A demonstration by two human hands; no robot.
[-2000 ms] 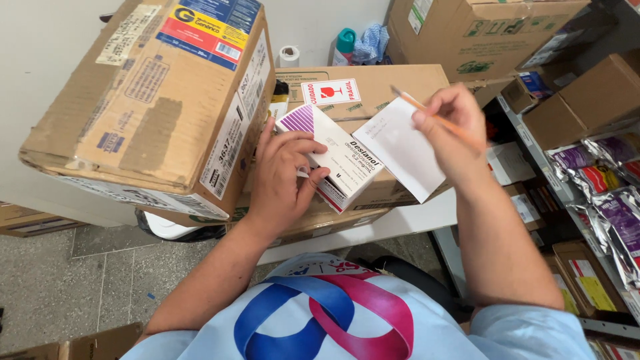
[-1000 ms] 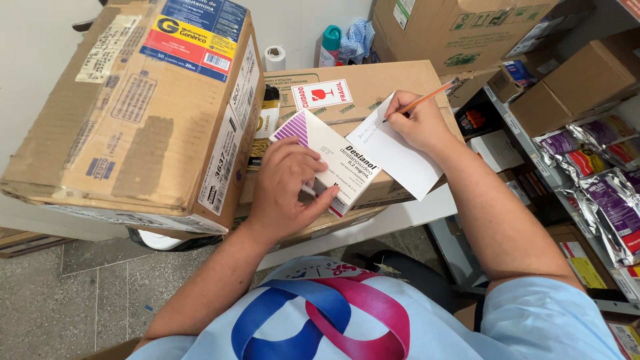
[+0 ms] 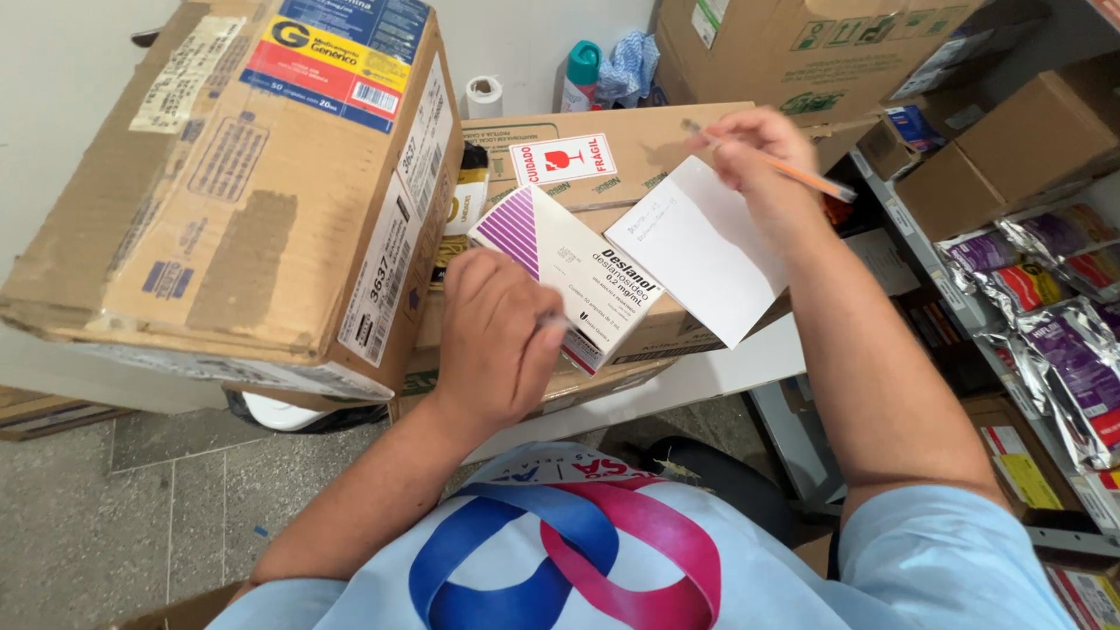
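My right hand (image 3: 759, 162) holds a pen with an orange barrel (image 3: 801, 175) above the top corner of a white sheet of paper (image 3: 713, 254). The sheet bears a few handwritten lines and lies on a cardboard box, against the right side of a white and purple Deslanol medicine box (image 3: 582, 276). My left hand (image 3: 503, 332) is at the lower left edge of that medicine box, its fingers curled and slightly blurred; whether it grips anything cannot be told. Beneath both lies the closed cardboard box (image 3: 691, 140) with a red and white fragile sticker (image 3: 564, 160).
A large taped cardboard box (image 3: 289, 201) stands at the left. Behind are a paper roll (image 3: 484, 96), a teal-capped spray can (image 3: 582, 74) and a blue patterned cloth (image 3: 630, 66). At the right, shelves hold cardboard boxes (image 3: 1006, 149) and silver pouches (image 3: 1072, 367).
My right hand has lifted from the writing on the sheet, and the pen now points the other way. My left hand has shifted from the front of the medicine box to its lower left edge.
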